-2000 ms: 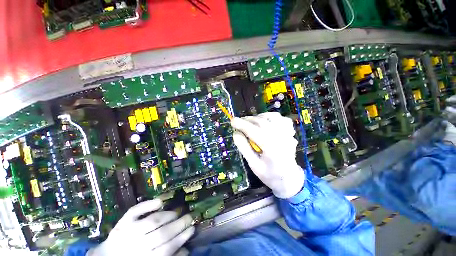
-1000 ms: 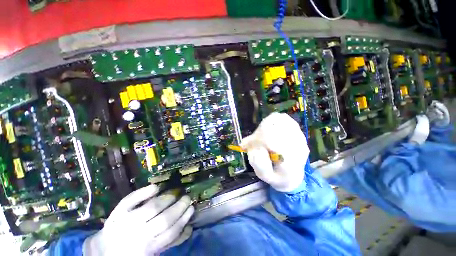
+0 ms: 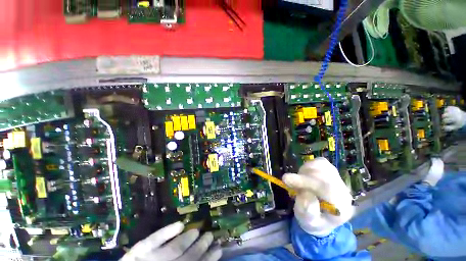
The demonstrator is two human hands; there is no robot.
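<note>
A green circuit board [image 3: 204,158] crowded with parts sits in a black pallet in front of me. My right hand [image 3: 322,196], in a white glove, holds a thin yellow stick [image 3: 273,180]. The stick's tip points left over the board's lower right part, near the white edge strip [image 3: 268,153]; I cannot tell if it touches. My left hand [image 3: 176,247], white-gloved and cut off by the bottom edge, lies at the pallet's near edge with fingers spread, holding nothing visible.
More boards [image 3: 61,173] stand left and right along the metal rail [image 3: 204,71]. A blue coiled cord [image 3: 332,46] crosses the view. A red mat [image 3: 209,38] with dark tweezers [image 3: 232,14] lies behind. A coworker's blue sleeve [image 3: 424,209] and gloved hands are at right.
The view has shifted, so the boards appear lower and further right. The stick now shows longer beyond my right fingers, still over the lower right part. My left hand shows less, nearer the bottom edge.
</note>
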